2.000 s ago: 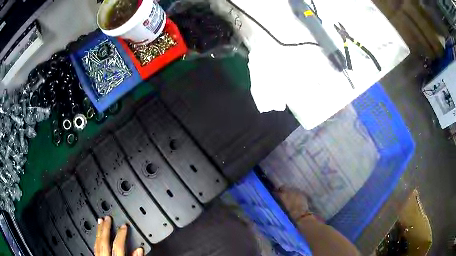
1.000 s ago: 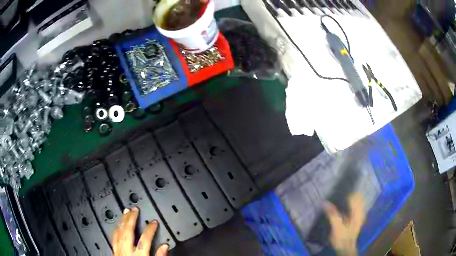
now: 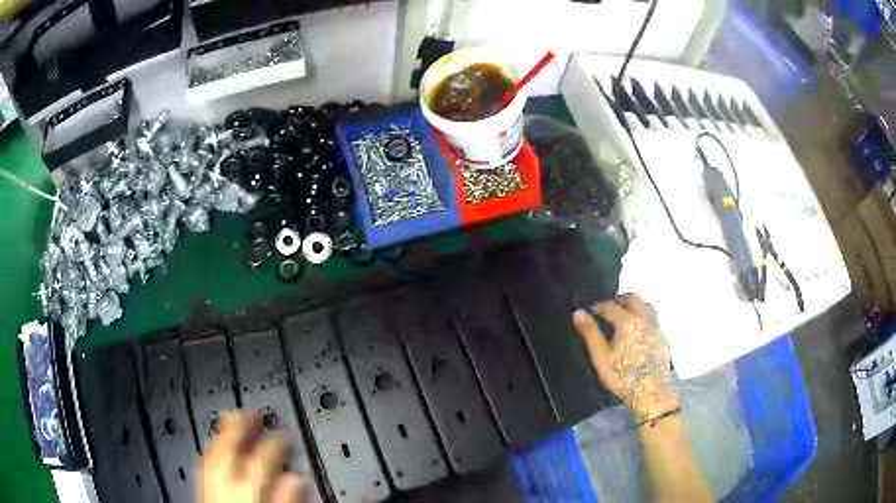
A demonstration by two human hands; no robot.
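Note:
Long black panels (image 3: 396,427) lie side by side in a row on a dark surface, several with a round hole and a small slot. My left hand (image 3: 251,462) is blurred at the bottom edge, over the left part of the row, with fingers apart and nothing seen in it. My right hand (image 3: 631,349) is at the right end of the row, thumb and fingers around the edge of a dark panel (image 3: 560,344) with no hole visible. That panel blends into the dark surface, so its outline is unclear.
Silver castings (image 3: 138,221) and black rings (image 3: 295,167) are heaped behind. A blue screw bin (image 3: 398,187), red fastener bin (image 3: 501,196) and paste tub (image 3: 476,113) stand at centre. A foam tray (image 3: 678,187) holds a corded tool (image 3: 732,221) and pliers (image 3: 779,270). A blue crate (image 3: 776,413) is right.
My right hand has moved from over the blue crate, where it held a blurred dark piece, to the row's right end. The view has shifted. My left hand remains over the panels.

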